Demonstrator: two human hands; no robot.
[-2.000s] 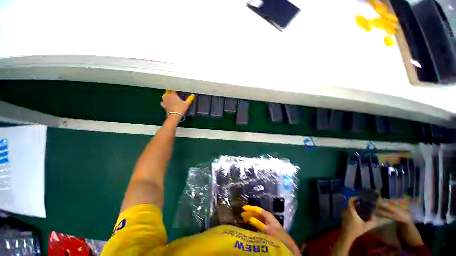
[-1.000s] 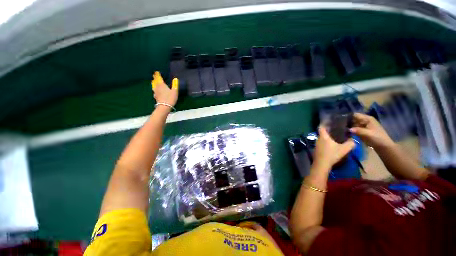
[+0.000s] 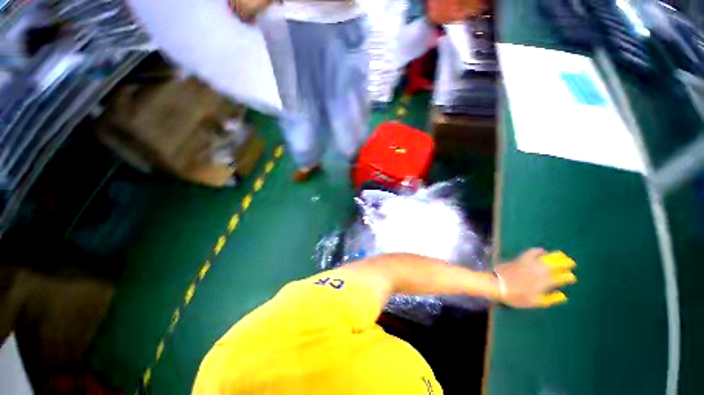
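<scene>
My left hand (image 3: 540, 279) is over the green bench (image 3: 575, 224), near its edge. It wears yellow finger cots, with the fingers apart from the thumb, and nothing shows in it. A white sheet (image 3: 567, 108) with a pale blue patch lies on the bench beyond the hand. My right hand is out of the picture. The parts tray is not in view.
A crinkled clear plastic bag (image 3: 417, 227) is below the bench edge beside my arm. A red stool (image 3: 395, 154) stands behind it. A person in grey-blue trousers (image 3: 324, 85) stands on the floor. Cartons (image 3: 177, 127) are at the left, past a yellow-marked line.
The view has swung left, off the row of housings, the bagged tray and the neighbour, to the floor and aisle. My left hand has left the housings' lane and is now over the bench.
</scene>
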